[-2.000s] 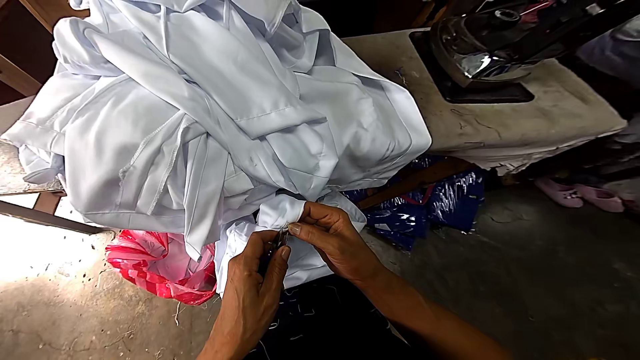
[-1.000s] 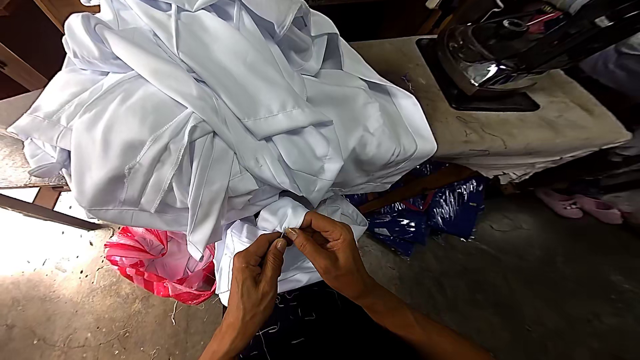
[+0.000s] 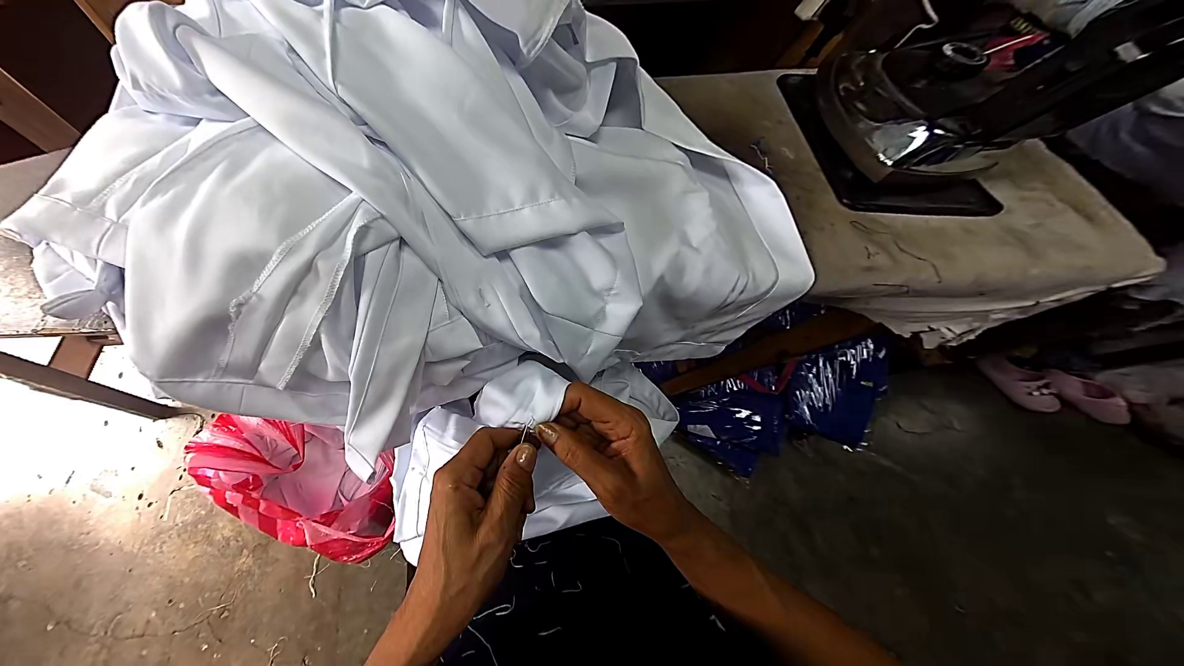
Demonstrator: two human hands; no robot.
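My left hand (image 3: 486, 481) pinches a thin, bright thing, perhaps a needle or thread, between thumb and forefinger. Its exact kind is too small to tell. My right hand (image 3: 615, 453) grips the edge of a white cloth garment (image 3: 525, 393), and the fingertips of both hands nearly meet there. Lower folds of white cloth rest over my dark-clothed lap (image 3: 592, 592), which has loose white threads on it. Just beyond my hands lies a large heap of white garments (image 3: 444, 185) with stitched seams.
An iron (image 3: 906, 120) sits on a dark plate on the cloth-covered table (image 3: 1017, 231) at right. Below are blue plastic-wrapped packets (image 3: 786, 398) and pink shoes (image 3: 1054, 388). A red and white plastic bag (image 3: 296, 490) stands on the floor at left. A wooden bar (image 3: 92, 387) crosses nearby.
My fingers have shifted slightly at the cloth edge; both hands stay close together in the same place. The thin bright thing shows more plainly than one second ago.
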